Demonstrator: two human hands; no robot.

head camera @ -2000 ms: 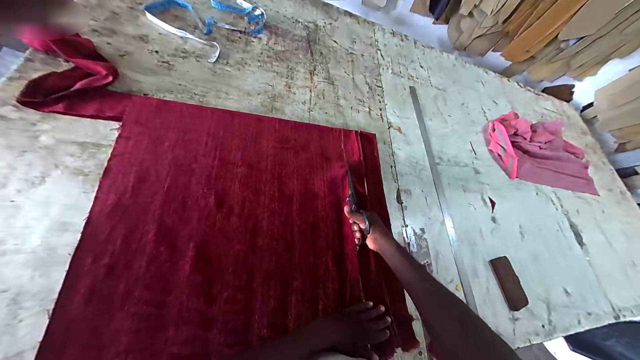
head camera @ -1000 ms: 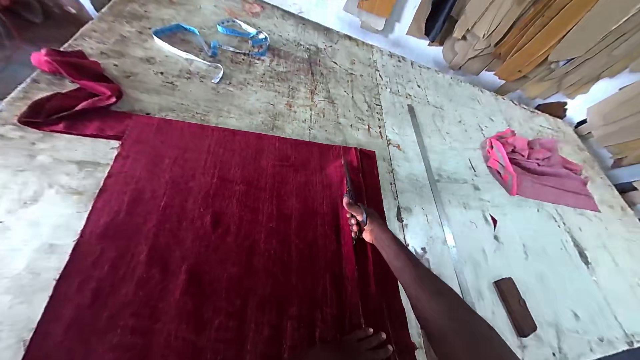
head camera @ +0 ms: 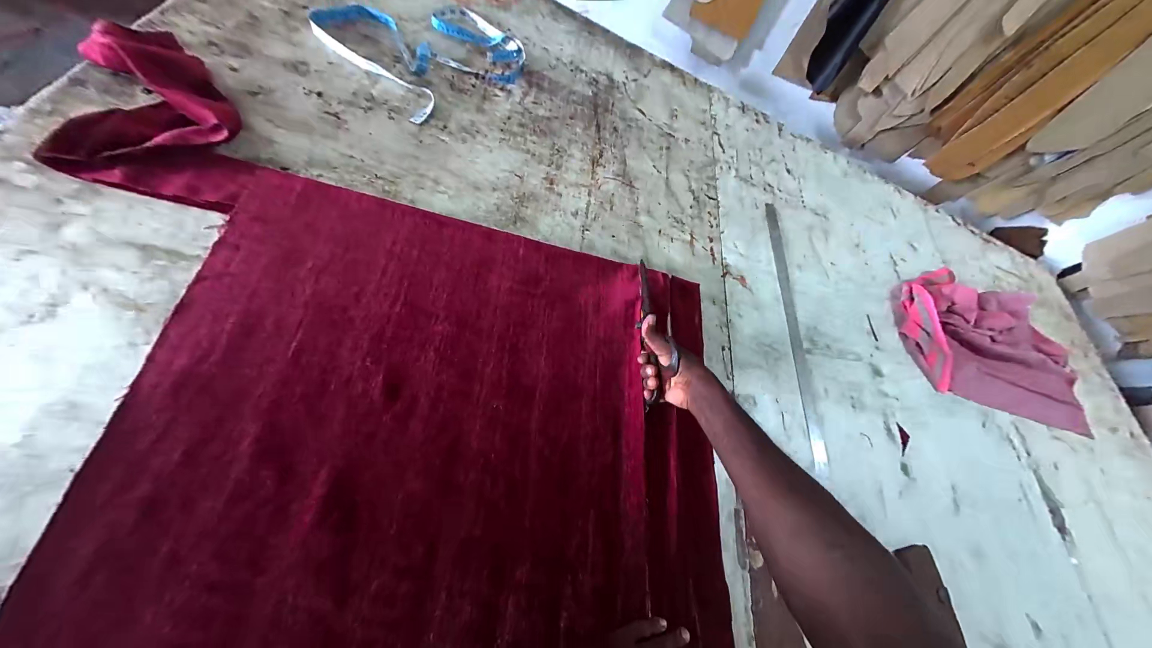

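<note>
Dark red velvety fabric (head camera: 387,414) lies flat on the worn table (head camera: 576,135), with a folded strip of it at the upper left. My right hand (head camera: 664,364) grips black-handled scissors (head camera: 644,301) near the fabric's right side. Their blades point away from me and reach close to the far edge, along a long cut line or crease. Only the fingertips of my left hand (head camera: 650,633) show at the bottom edge, resting on the fabric right of its middle; the palm is out of frame.
A metal ruler (head camera: 792,333) lies right of the fabric, with a crumpled pink cloth (head camera: 990,346) beyond it. A blue and white tape measure (head camera: 477,40) curls at the far side. A dark block (head camera: 927,576) lies partly behind my right forearm. Card patterns (head camera: 1017,99) hang past the table.
The scissors have moved a little farther along toward the fabric's far edge. Less of my left hand shows than two seconds ago.
</note>
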